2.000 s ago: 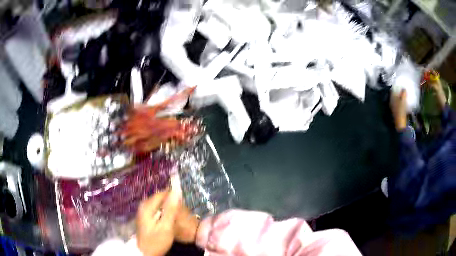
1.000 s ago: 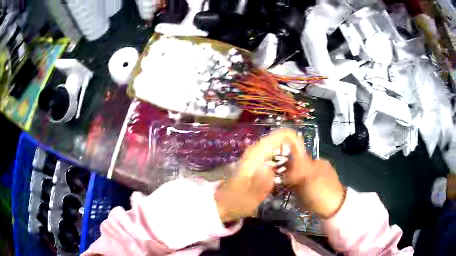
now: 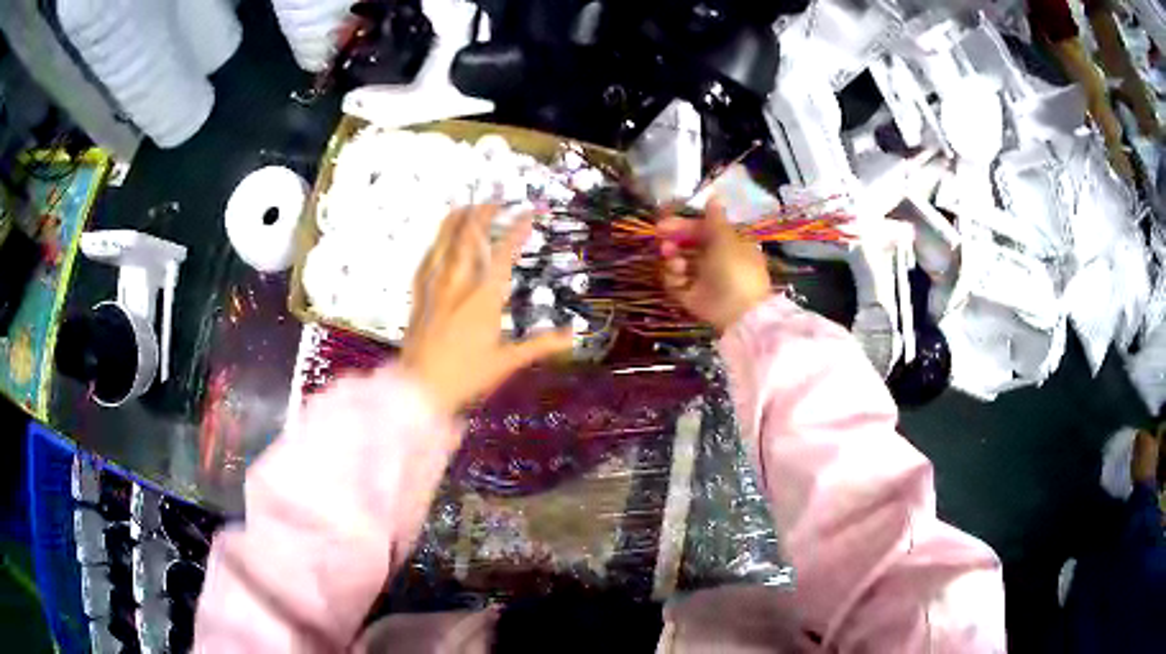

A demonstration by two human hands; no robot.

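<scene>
A shallow cardboard carton [image 3: 302,284] holds small white plastic parts [image 3: 365,211] on its left side and silver-white small parts [image 3: 559,275] on its right. My left hand [image 3: 471,313] is over the middle of the carton with its fingers spread; I see nothing held in it. Orange-red wires [image 3: 793,230] spill from the carton's right side. My right hand [image 3: 716,266] is closed around some of these wires at the carton's right edge, and their ends stick out to the right.
White brackets [image 3: 997,275] are piled at the right. An assembled unit [image 3: 134,319] and a white ring [image 3: 266,217] stand at the left. A blue crate [image 3: 54,511] is at the lower left. Clear plastic [image 3: 550,511] lies nearest me. A person's sleeve [image 3: 1125,562] shows at the lower right.
My hands were together in front of me and have moved apart and forward. The left has gone over the carton, and the right has taken hold of wires.
</scene>
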